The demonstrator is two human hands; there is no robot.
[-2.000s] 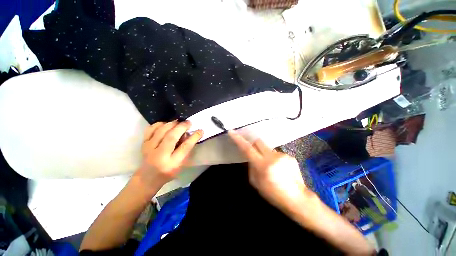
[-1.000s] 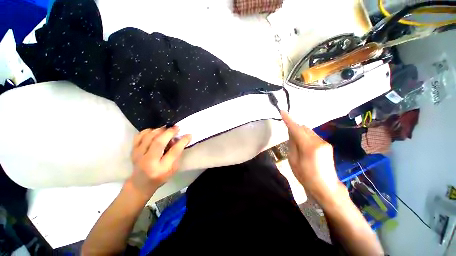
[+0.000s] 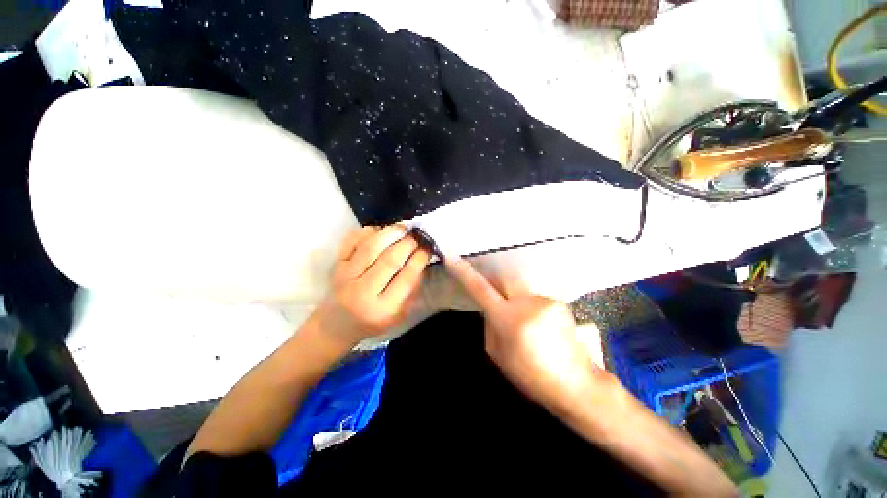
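A black garment with tiny white specks (image 3: 438, 126) lies over the padded off-white board (image 3: 195, 195). Its white curved strip (image 3: 545, 216), with a thin dark edge, runs along the board. My left hand (image 3: 379, 280) holds the strip's left end down, fingers bent over it; the exact grip is hidden. My right hand (image 3: 533, 336) holds a small dark tool (image 3: 425, 241) with the index finger extended along it. The tool's dark tip touches or hovers over the strip close beside my left fingertips.
A steam iron (image 3: 749, 156) with a wooden handle rests at the right beyond the strip's end, its cord running off right. Checked cloth (image 3: 608, 12) lies at the far side. A blue crate (image 3: 700, 374) stands below right. White cloth pieces (image 3: 66, 459) lie at lower left.
My right hand with the tool went right along the strip to its far end, then came back left beside my left hand. The left hand stays at the strip's left end. The view has shifted.
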